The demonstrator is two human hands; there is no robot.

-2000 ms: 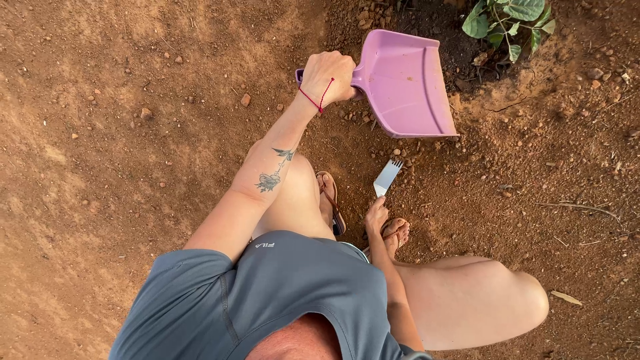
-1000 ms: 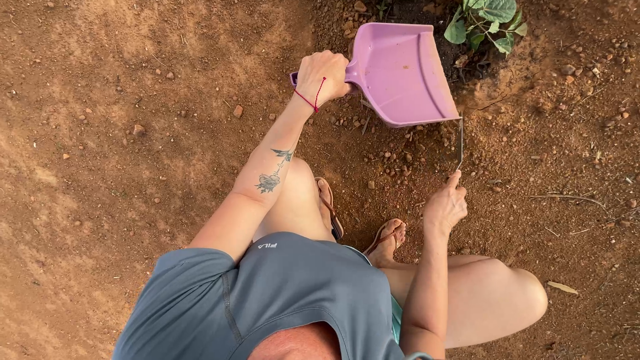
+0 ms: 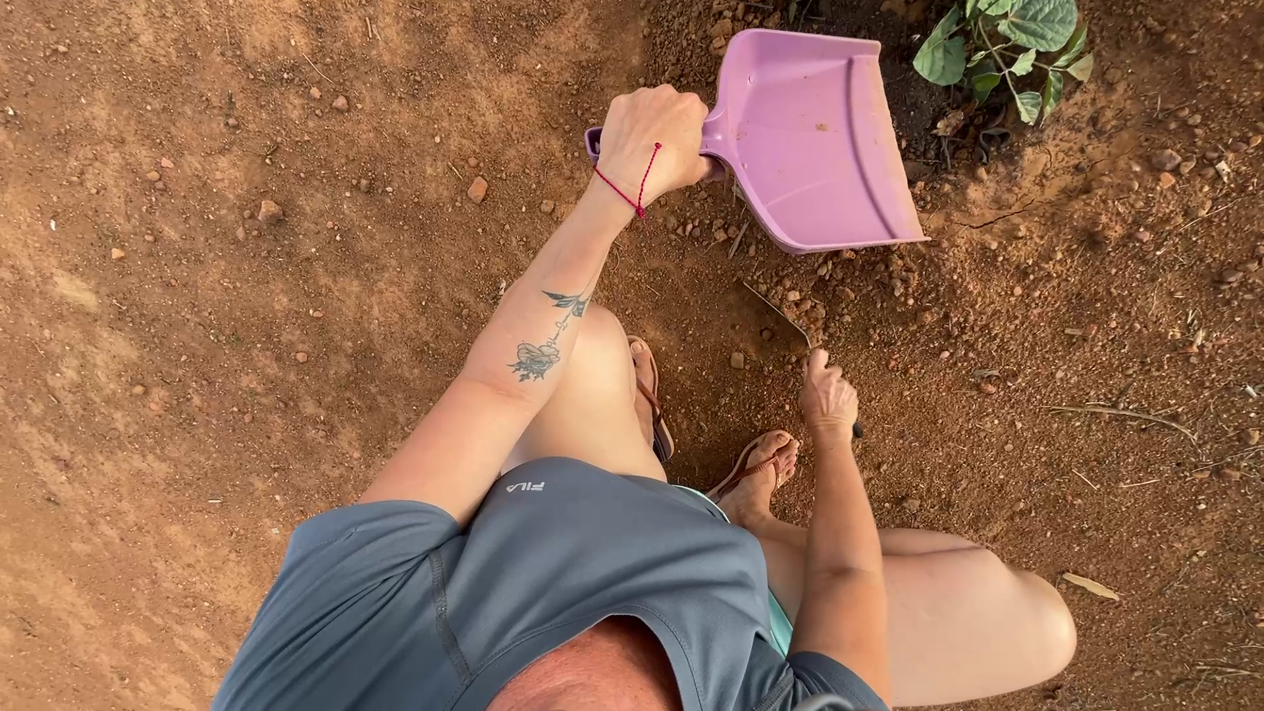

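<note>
My left hand (image 3: 652,138), with a red string bracelet at its wrist, grips the handle of a purple plastic dustpan (image 3: 815,143). The pan's wide edge faces right, and a little soil marks its inside. Below the pan, my right hand (image 3: 829,395) is closed around the handle of a small hand garden tool (image 3: 780,310). Its thin metal head is seen edge-on and points up and left, close to the loose soil. The dark end of the handle shows beside my hand.
A leafy green plant (image 3: 1017,49) grows right of the dustpan in darker soil. Reddish-brown ground (image 3: 247,395) with small stones and dry twigs lies around me. My feet in flip-flops (image 3: 755,469) and my bent knee are near my right hand.
My right hand has moved left from where it was a second ago, and the tool's head is no longer at the pan's lower right corner. My left hand still holds the dustpan.
</note>
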